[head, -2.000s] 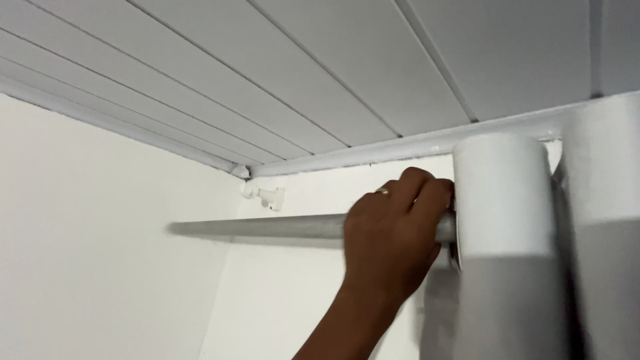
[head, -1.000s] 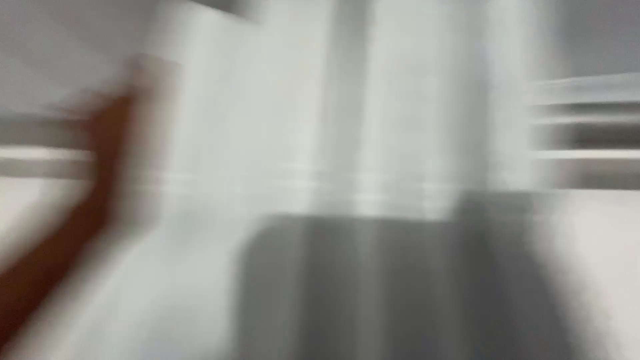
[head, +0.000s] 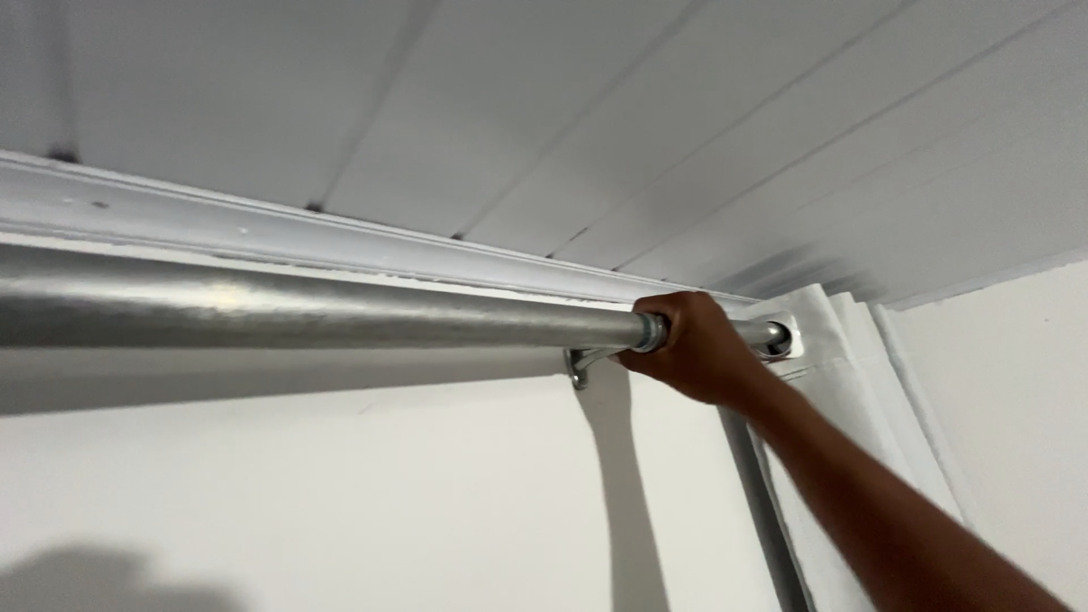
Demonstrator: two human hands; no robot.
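My right hand [head: 693, 348] comes in from the lower right and is closed around a metal curtain rod [head: 340, 306] just under the ceiling. Its fingers wrap the rod beside a ring-like collar [head: 652, 332]. A metal wall bracket [head: 578, 367] reaches from the wall to the rod at the hand's left side; where they meet is partly hidden by the fingers. To the right of the hand, a white grommet curtain [head: 837, 374] hangs bunched on the rod, its metal grommet [head: 778, 338] around it. My left hand is out of view.
The panelled ceiling [head: 544, 127] and its moulding [head: 255, 229] run close above the rod. Behind the rod is a white wall [head: 340, 493] with shadows on it. Another wall [head: 1011, 374] stands beyond the curtain at the right.
The view has swung far to the right, along the rod to another stretch with a bracket and curtain. The hand at the left in the earlier frames is no longer seen; my right hand now shows.
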